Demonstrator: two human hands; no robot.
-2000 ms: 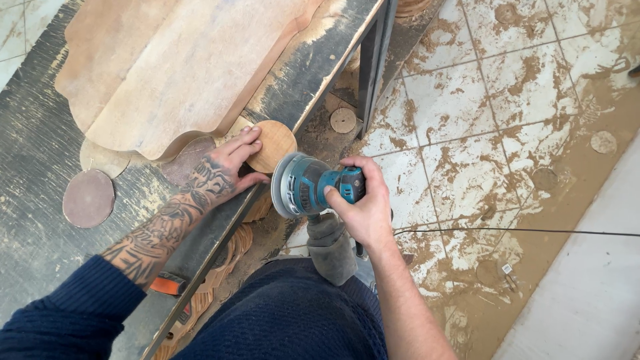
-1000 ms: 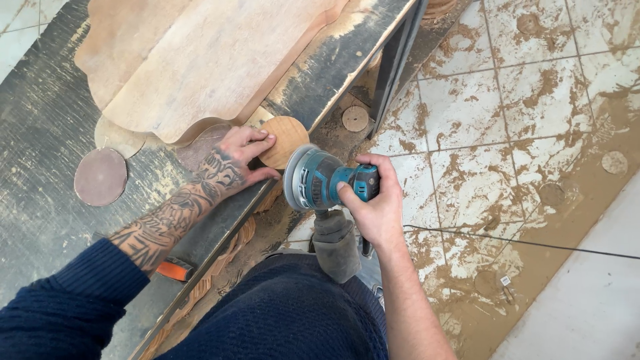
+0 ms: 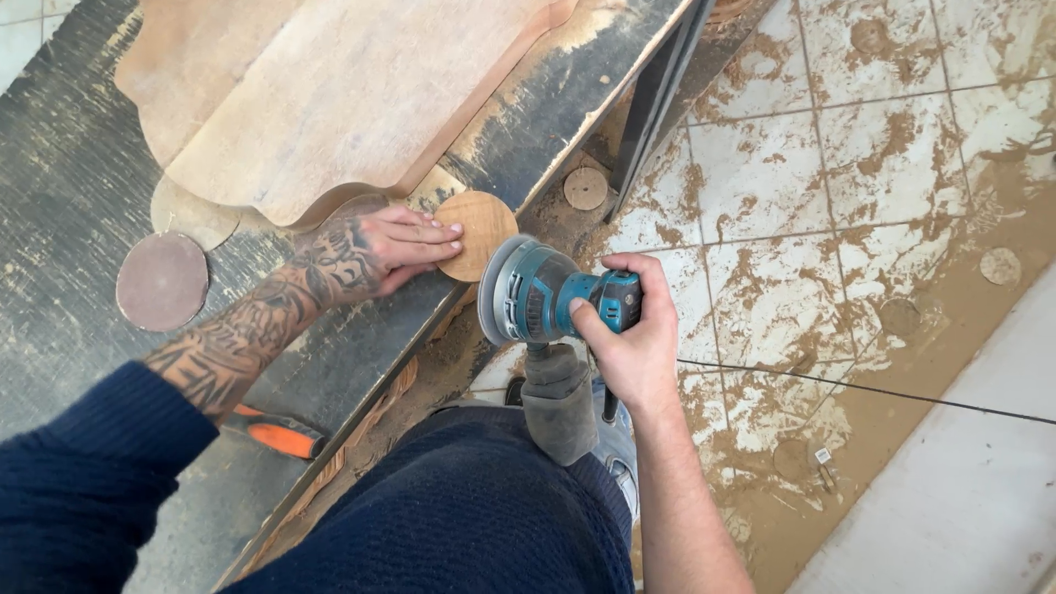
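Observation:
A round wooden disc (image 3: 480, 235) lies at the workbench's edge, partly overhanging it, with the fingers of my left hand (image 3: 404, 247) pressed on its left side. My right hand (image 3: 639, 330) grips a teal and black random orbital sander (image 3: 540, 293) by its head. The sander is tilted on its side, its round pad facing left, close to the disc's lower right edge; whether they touch I cannot tell. A grey dust bag (image 3: 561, 408) hangs from the sander.
A large scalloped wooden panel (image 3: 330, 99) covers the upper workbench (image 3: 371, 338). Round sanding discs (image 3: 162, 280) and an orange-handled tool (image 3: 285, 437) lie left. A black cord (image 3: 858, 385) crosses right above the dusty tiled floor (image 3: 767, 289); a small disc (image 3: 586, 188) sits below the bench edge.

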